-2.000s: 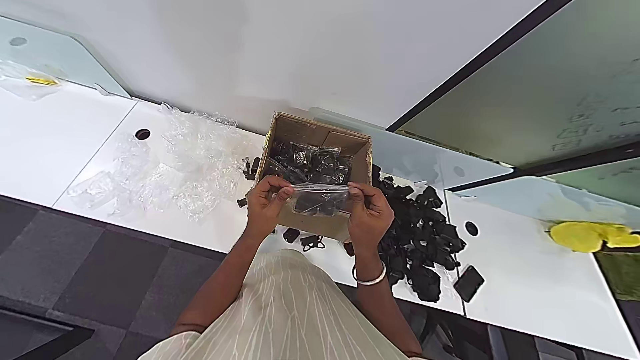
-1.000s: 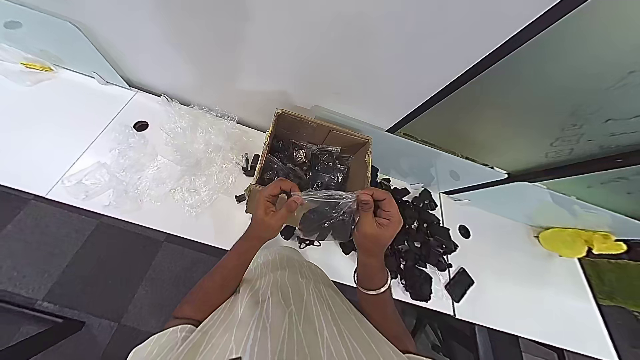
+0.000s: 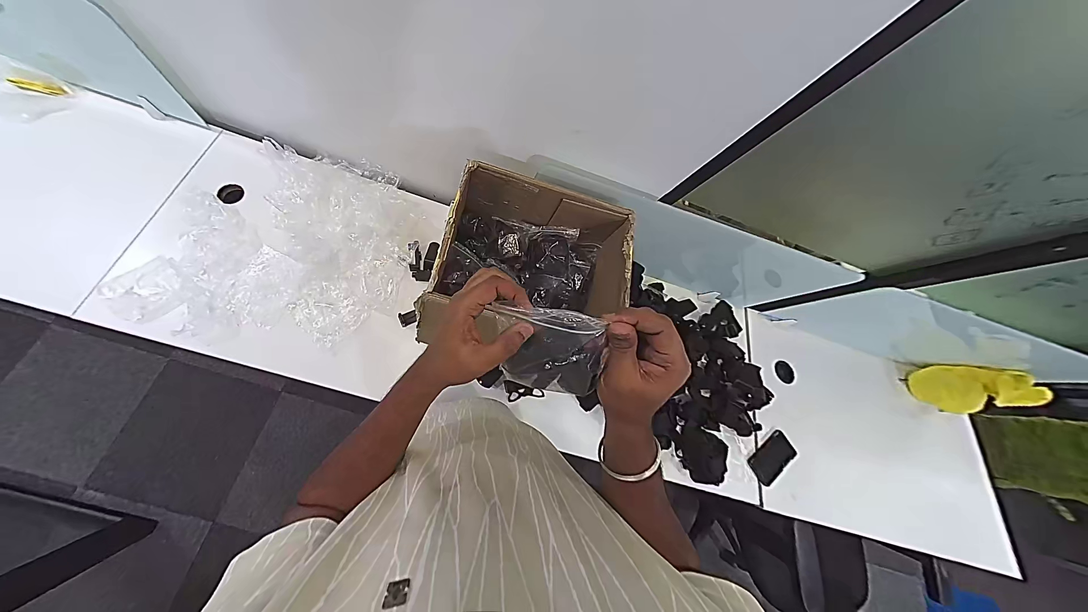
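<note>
Between my two hands a clear zip-lock plastic bag (image 3: 557, 353) with dark contents hangs by its top edge. My left hand (image 3: 480, 331) pinches the left end of the zip strip, thumb and fingers on the film. At the right end, my right hand (image 3: 643, 361) grips the same edge between thumb and forefinger. Just beyond the bag stands an open cardboard box (image 3: 614, 268), holding several clear bags of black items (image 3: 544, 263). What exactly lies in the held bag cannot be told.
Crumpled clear plastic bags (image 3: 289, 246) spread over the white table (image 3: 858, 425) on the left. Right of the box lies a heap of black items (image 3: 710, 382), with a black phone-like object (image 3: 772, 458) beside it. Farther right is a yellow cloth (image 3: 977, 388). A glass partition (image 3: 731, 246) stands behind.
Both hands keep hold of the bag. My left thumb and fingers have spread farther apart along the left end of its top edge.
</note>
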